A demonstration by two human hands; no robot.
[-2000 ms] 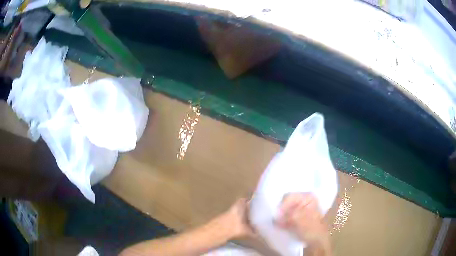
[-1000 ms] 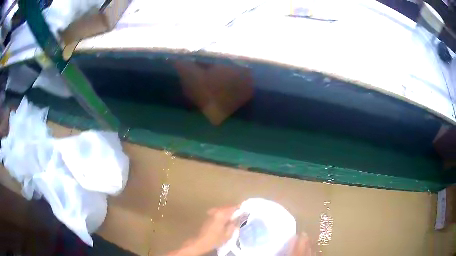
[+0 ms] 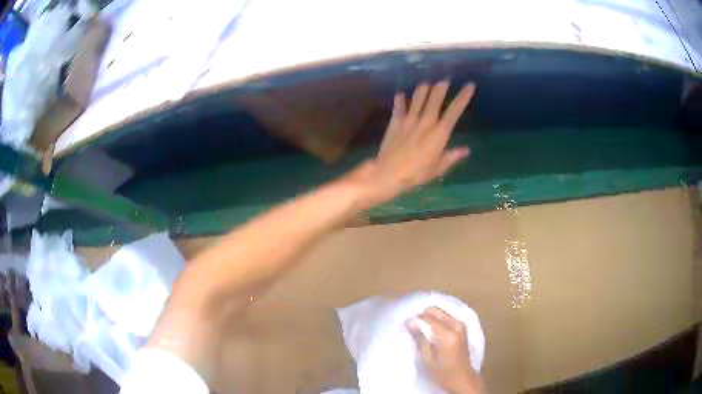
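A rounded item wrapped in a thin white bag (image 3: pixel 385 346) lies near the front of the cardboard-covered bench, with a pointed bag corner sticking out at its left. My right hand (image 3: pixel 446 346) rests on it with bent fingers, gripping the wrapping at its top. My left hand (image 3: pixel 419 138) is stretched forward over the green bench edge, in front of the dark shelf space, fingers spread and holding nothing. A brown carton (image 3: pixel 323 127) shows dimly in the shelf space, just left of my left hand.
The bench cover (image 3: pixel 600 269) is tan cardboard with a shiny tape streak. Crumpled white bags (image 3: pixel 92 300) lie at the bench's left. A green post (image 3: pixel 100 200) stands behind them. The white upper surface (image 3: pixel 323 31) crosses the top, with a small brown box (image 3: pixel 73 85) at its left.
My left hand has left the wrapped item and reached forward to the shelf space. My right hand has stayed with the item and now lies over its top. The view has shifted.
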